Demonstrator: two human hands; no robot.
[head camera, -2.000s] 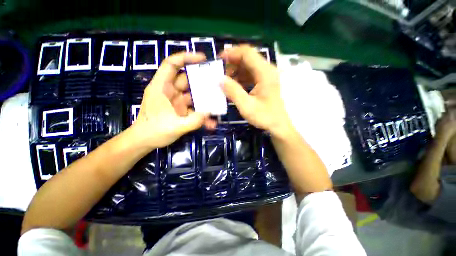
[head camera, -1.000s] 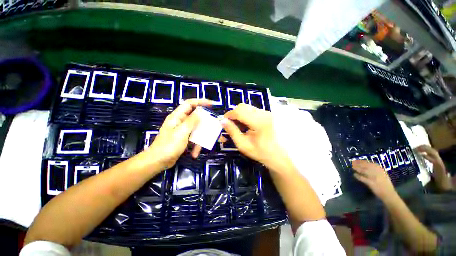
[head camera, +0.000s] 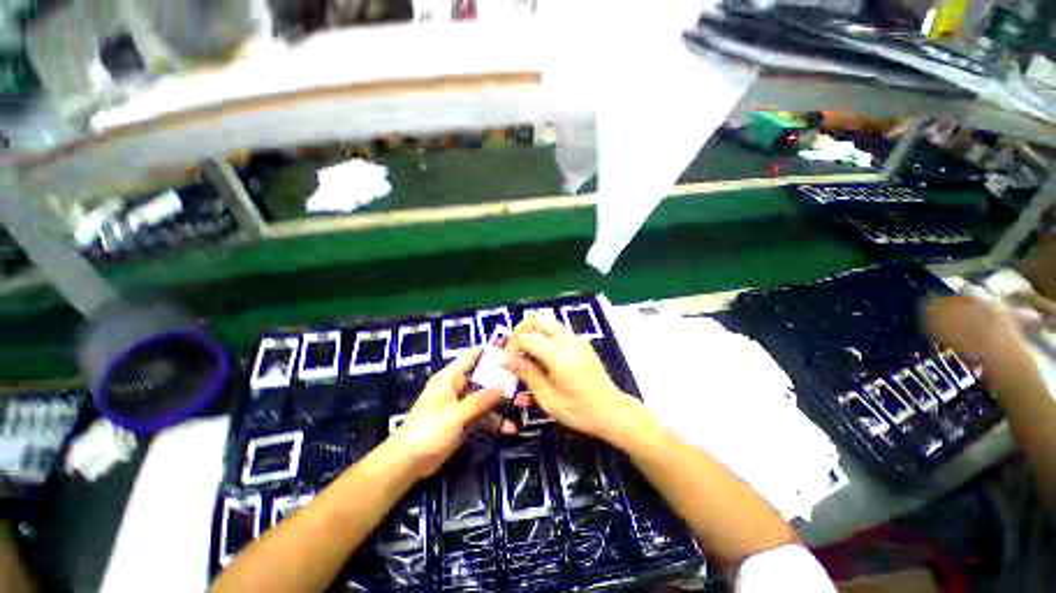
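Observation:
A small housing with a white liner piece (head camera: 496, 373) over it is held above the blister tray. My left hand (head camera: 438, 408) grips it from the left and below. My right hand (head camera: 558, 368) is on its right side, fingertips at its upper right edge. The fingers hide much of the housing. The glossy black blister tray (head camera: 330, 414) lies under both hands. Housings with white frame outlines (head camera: 320, 356) sit in its top row, and more show in the lower rows, partly hidden by my forearms.
White waste liner sheets (head camera: 727, 405) lie right of the tray, then another black tray (head camera: 863, 336) with a person's arm (head camera: 1005, 359) over it. A purple-rimmed nozzle (head camera: 162, 380) and white paper (head camera: 171, 510) are at left. A plastic sheet (head camera: 649, 151) hangs from the shelf (head camera: 347, 99) before the green conveyor (head camera: 440, 249).
The camera view has tilted up, showing the shelf and conveyor. Both hands still hold the white-covered housing, which is now turned and more covered by fingers. The neighbour's arm has moved.

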